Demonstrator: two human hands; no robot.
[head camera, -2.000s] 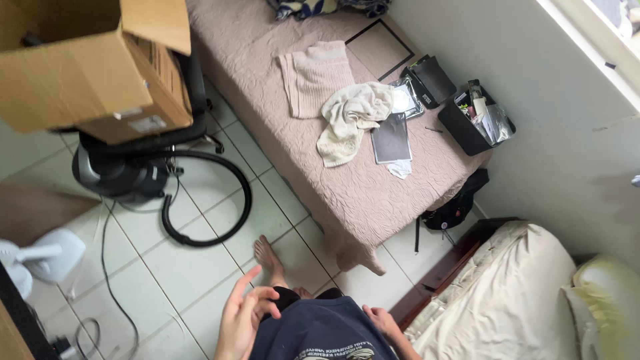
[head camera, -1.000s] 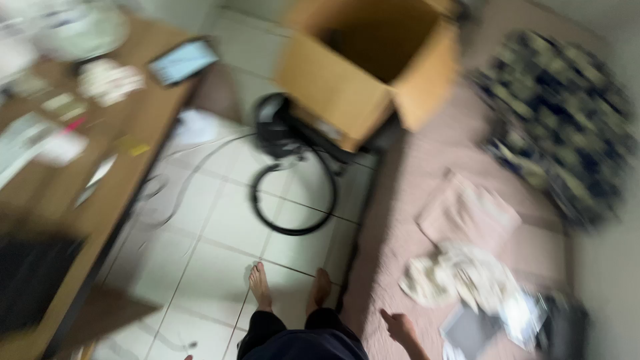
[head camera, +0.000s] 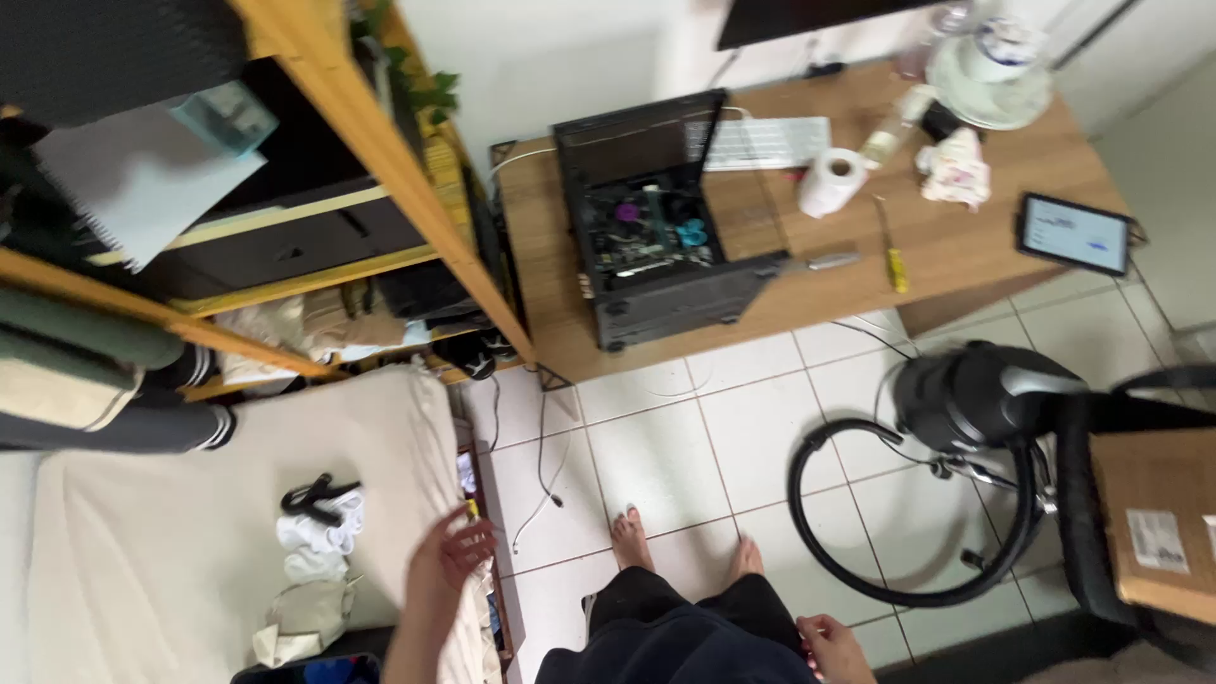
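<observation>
My left hand (head camera: 451, 551) is raised beside the edge of a cream-covered bed, fingers loosely curled and blurred; I cannot tell whether something small is in it. Low at the right, my right hand (head camera: 825, 638) hangs near my dark shorts, fingers bent, its grip unclear. Ahead stands a wooden desk (head camera: 560, 223) with an opened black computer case (head camera: 655, 304) lying on it, circuit boards and fans showing inside. A white keyboard (head camera: 769, 142), a paper roll (head camera: 832, 185), a yellow-handled screwdriver (head camera: 896, 271) and a tablet (head camera: 1073, 233) lie to its right.
A black vacuum cleaner (head camera: 978, 394) and its curled hose (head camera: 807, 532) stand on the tiles at right, by a cardboard box (head camera: 1159, 494). Cables (head camera: 541, 446) trail below the desk. A wooden shelf frame (head camera: 408, 180) rises at left above the bed (head camera: 171, 551).
The view has swung far round, from the pink-covered bed to the desk and the cream bed. My left hand, barely in view one second ago, now shows raised.
</observation>
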